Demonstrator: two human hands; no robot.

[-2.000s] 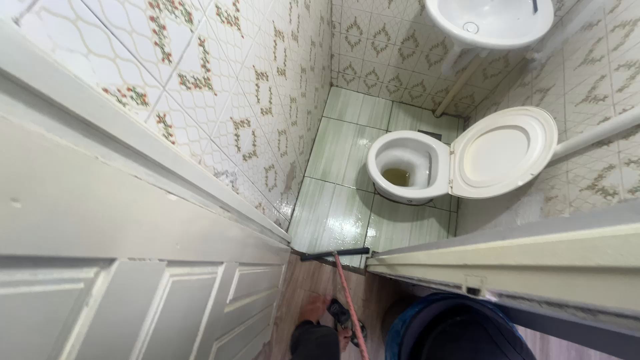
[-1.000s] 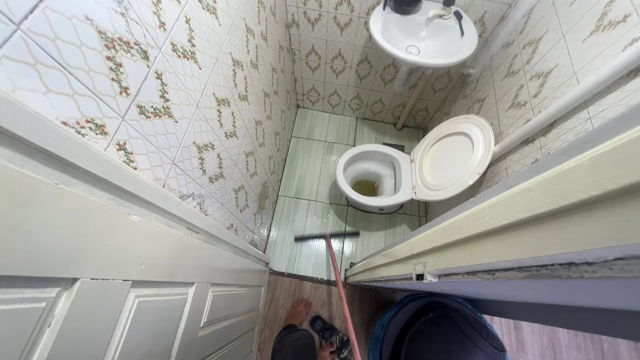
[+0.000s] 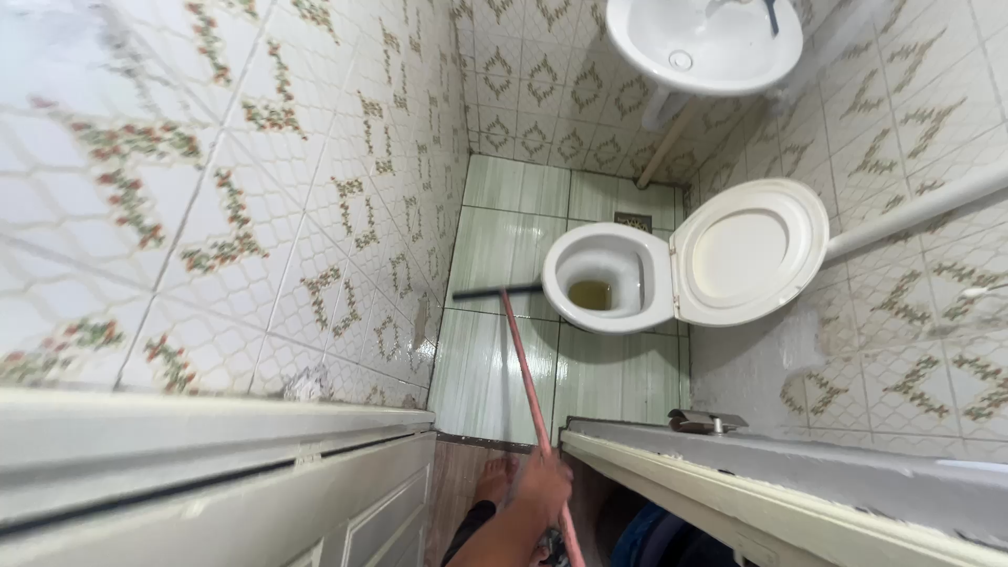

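My left hand (image 3: 542, 482), entering from the bottom of the head view, is closed around the reddish pole of a floor squeegee (image 3: 524, 366). The pole runs up to a dark, wide blade (image 3: 480, 294) lying across the pale green floor tiles. The blade's right end meets the toilet bowl's outline and may continue under its rim. The white toilet bowl (image 3: 555, 272) stands with its lid and seat (image 3: 748, 256) raised; yellowish liquid lies inside. My right hand is out of view.
A panelled door (image 3: 378, 512) and tiled wall border the left. The door frame (image 3: 669, 465) juts in on the right, with a blue container (image 3: 638, 539) below it. A washbasin (image 3: 701, 71) hangs at the back. A bare foot (image 3: 494, 479) is near the threshold.
The squeegee blade has moved from the doorway threshold farther into the room, up to beside the toilet. My left hand on the pole has come into view.
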